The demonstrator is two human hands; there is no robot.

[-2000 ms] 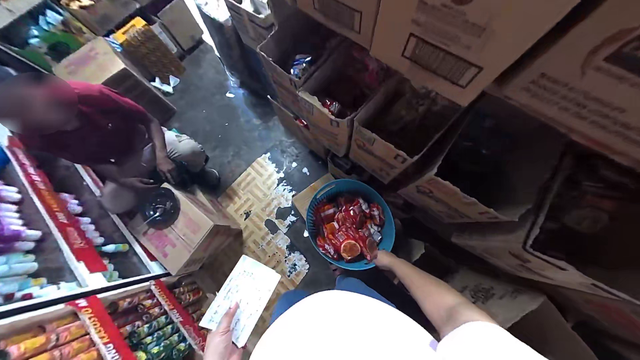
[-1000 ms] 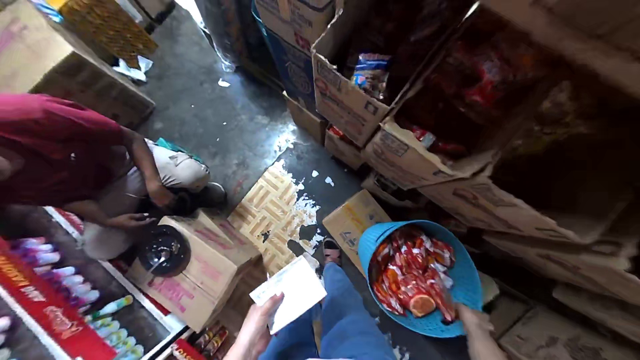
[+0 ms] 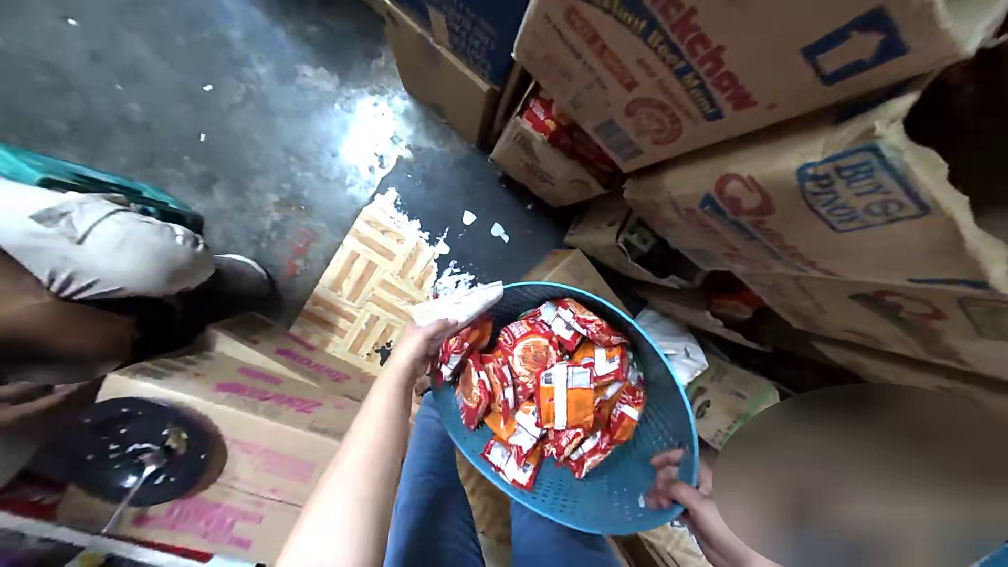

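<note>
A round blue plastic basket (image 3: 669, 394) with several red and orange snack packets (image 3: 563, 394) in it is over my legs. On its right rim, my right hand (image 3: 681, 492) is closed, fingers inside and palm outside. My left hand (image 3: 425, 342) is at the upper left rim and holds a folded white paper (image 3: 458, 305); whether its fingers also grip the rim is hidden. One packet lies close beside that hand.
Stacked cardboard boxes (image 3: 709, 213) line the right side. At left, a seated person's leg (image 3: 102, 244) is beside a carton (image 3: 272, 417) bearing a dark plate with a spoon (image 3: 146, 465). A worn patterned floor sheet (image 3: 370, 283) lies ahead.
My left hand, with the paper, has come to the basket's left rim; earlier it was apart from the basket. The basket is now more directly in front of me. The view has shifted.
</note>
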